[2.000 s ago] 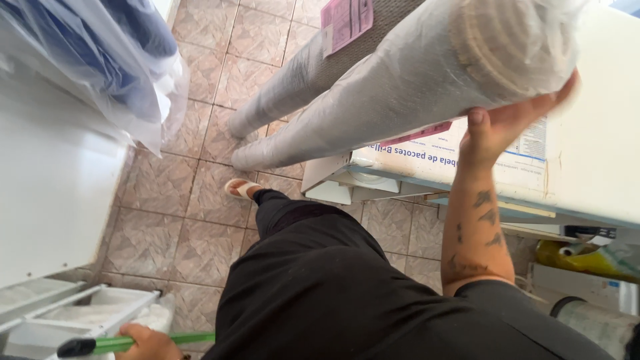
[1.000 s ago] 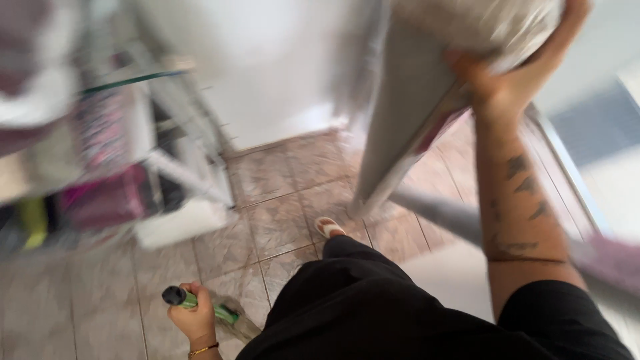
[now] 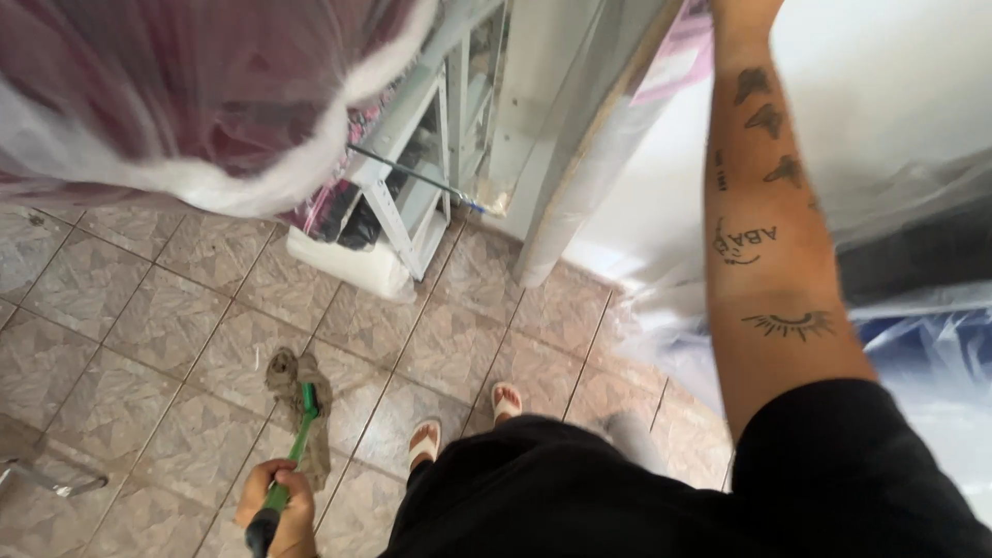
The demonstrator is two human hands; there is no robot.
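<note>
My left hand (image 3: 280, 504) is closed around the green handle (image 3: 298, 446) of a floor mop or squeegee, near its black end cap. At the foot of the handle a wet-looking grey-brown cloth (image 3: 316, 457) lies bunched on the tiled floor. My right arm reaches up to the top edge, where only part of my right hand (image 3: 745, 17) shows; its fingers are cut off. It is beside a tall plastic-wrapped roll (image 3: 577, 167) bearing a pink label (image 3: 678, 58). The roll's lower end is by the floor, near the wall.
Plastic-wrapped maroon goods (image 3: 256, 101) fill the upper left. Below them stand a white metal rack (image 3: 395, 225) with a glass edge and a white bundle (image 3: 349, 263). Plastic-covered goods (image 3: 922, 349) are on the right. A metal-framed item (image 3: 58, 482) is at lower left.
The view has swung widely, bringing the cloth on the floor into sight. The roll, held at its top by my right hand earlier, now stands more steeply, its top out of view.
</note>
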